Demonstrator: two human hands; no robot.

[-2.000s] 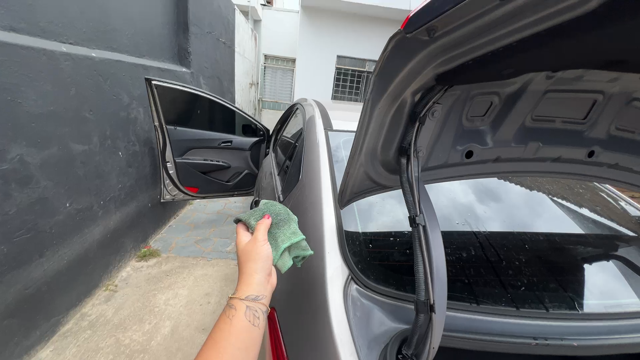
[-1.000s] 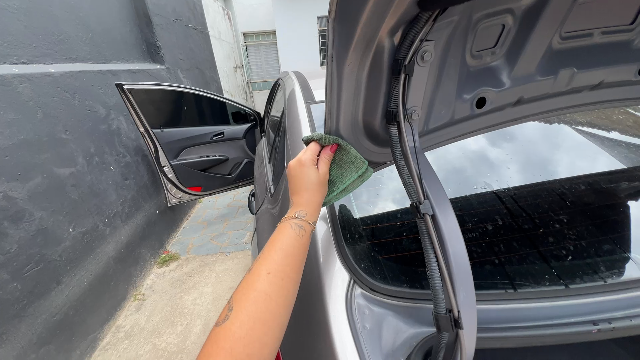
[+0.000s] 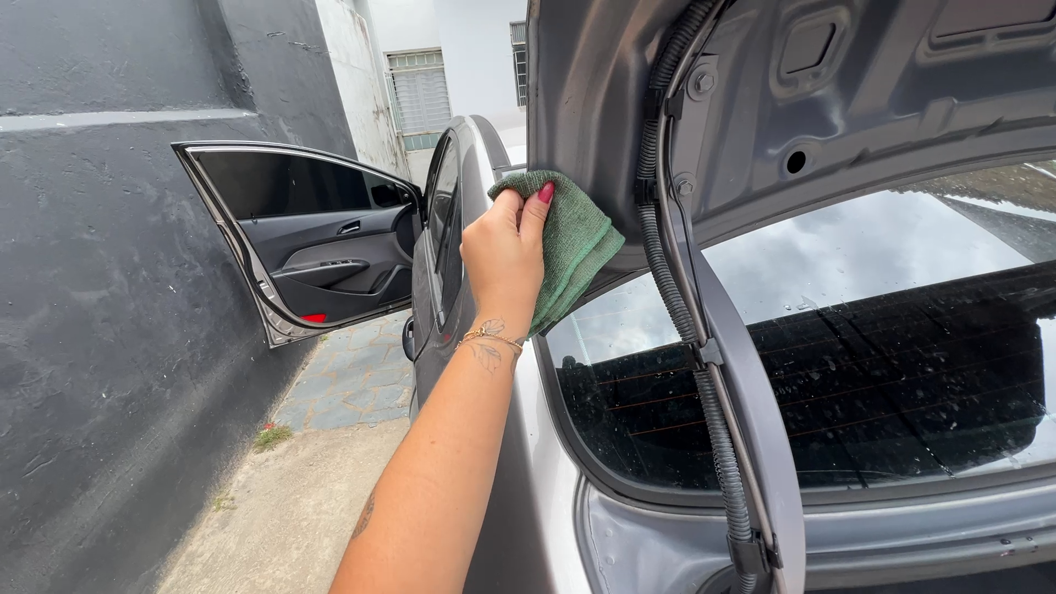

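Observation:
My left hand [image 3: 507, 247] reaches up from the bottom of the view and pinches a folded green microfiber cloth [image 3: 573, 247] between thumb and fingers. The cloth lies at the lower left edge of the raised trunk lid [image 3: 590, 107] of a grey car, and seems to touch it. Right of the cloth, the lid's hinge arm [image 3: 755, 404] carries a black corrugated cable sleeve [image 3: 664, 272]. Behind and below is the rear window [image 3: 685, 412], dotted with drops or specks. My right hand is out of view.
A front car door [image 3: 330, 247] stands open at the left, near a dark painted wall [image 3: 107, 330]. Between wall and car runs a concrete strip [image 3: 272, 503] with stone paving [image 3: 355, 379] beyond. A pale building with barred windows [image 3: 419, 95] stands behind.
My left hand has moved up with the cloth, from above the car's left rear side to the edge of the trunk lid. The view has shifted closer to the lid.

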